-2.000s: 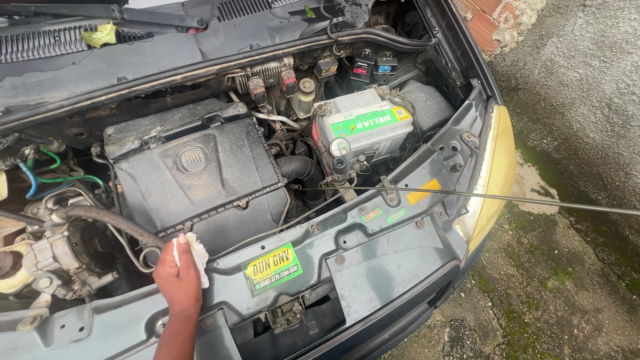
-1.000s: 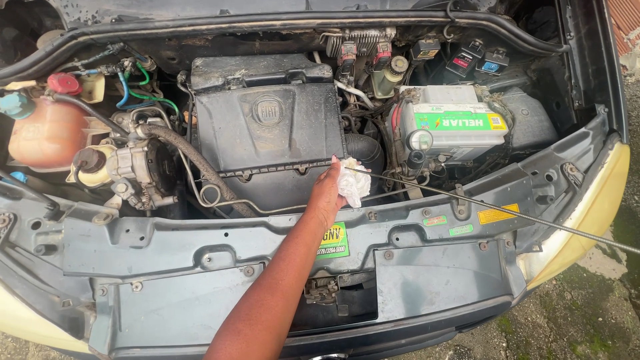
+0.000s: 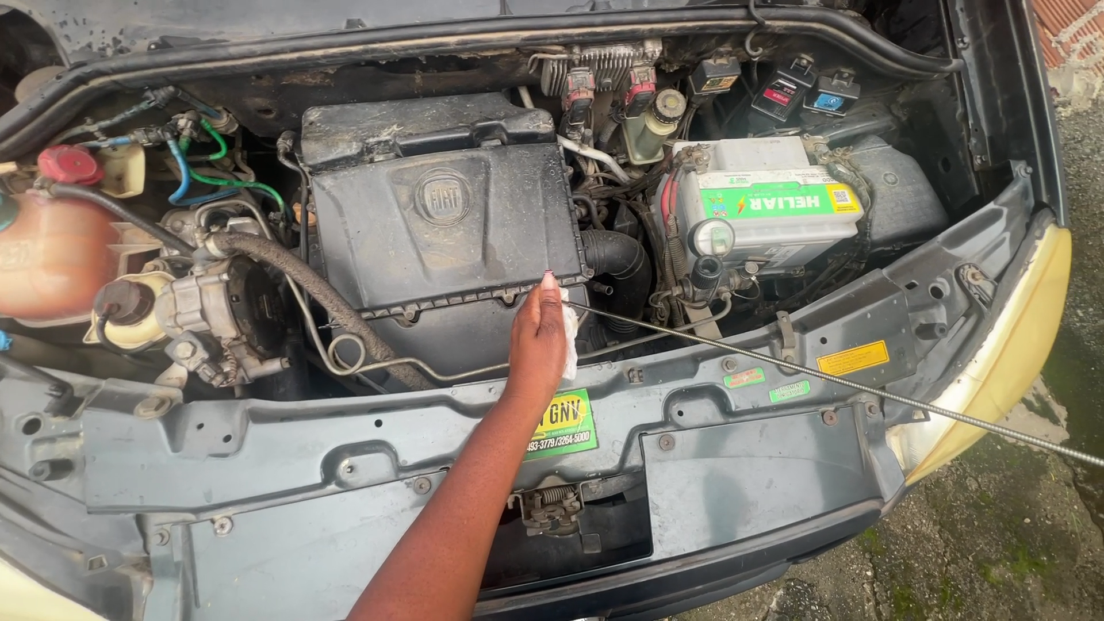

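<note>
My left hand (image 3: 542,332) reaches up from the bottom edge over the front of the engine bay. It is closed on a crumpled white cloth (image 3: 570,336), thumb uppermost. A long, thin metal rod (image 3: 763,352), which looks like an oil dipstick, has its inner end at the cloth and thumb. From there the rod slants down to the right, over the front panel and headlight, and leaves the view at the right edge. The cloth hides the exact tip. My right hand is outside the view. Behind my left hand sits the black Fiat engine cover (image 3: 440,216).
Right of the engine cover stands a Heliar car battery (image 3: 768,203), with a black air hose (image 3: 617,254) between. A coolant tank (image 3: 56,250) and a reservoir with a black cap (image 3: 129,302) are at left. The hood latch (image 3: 552,509) lies below my wrist. A yellowed headlight (image 3: 1000,354) edges the right.
Two seconds ago my left hand held the cloth apart from the rod, to its left. Now hand and cloth are at the rod's inner end. The view has shifted.
</note>
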